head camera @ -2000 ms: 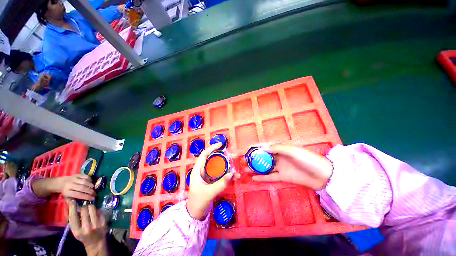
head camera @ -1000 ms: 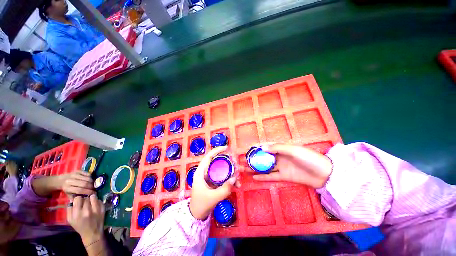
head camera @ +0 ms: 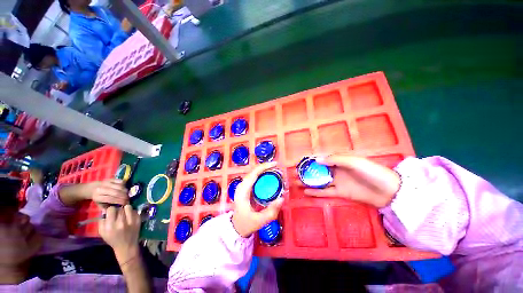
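Observation:
My left hand (head camera: 250,207) holds a round smartwatch unit (head camera: 267,187) by its rim, its display plain cyan and facing up. My right hand (head camera: 358,182) holds a second watch unit (head camera: 315,173) between thumb and fingers; its display is light blue with pale text lines. Both are held above the red-orange foam tray (head camera: 321,255). The tray's left pockets hold several watch units with blue displays, such as one in the top row (head camera: 239,126). My left hand and sleeve hide part of the lower rows.
A neighbour's hands (head camera: 117,214) work at left over a smaller red tray (head camera: 103,166). Tape rolls (head camera: 150,190) lie between the trays. A loose watch unit (head camera: 184,106) lies on the green surface (head camera: 453,103). A metal bar (head camera: 92,127) crosses at left. People in blue sit beyond.
The display in my left hand has gone from orange to pink to cyan. The view has shifted, so the tray appears further right and higher. Both hands still hold their units.

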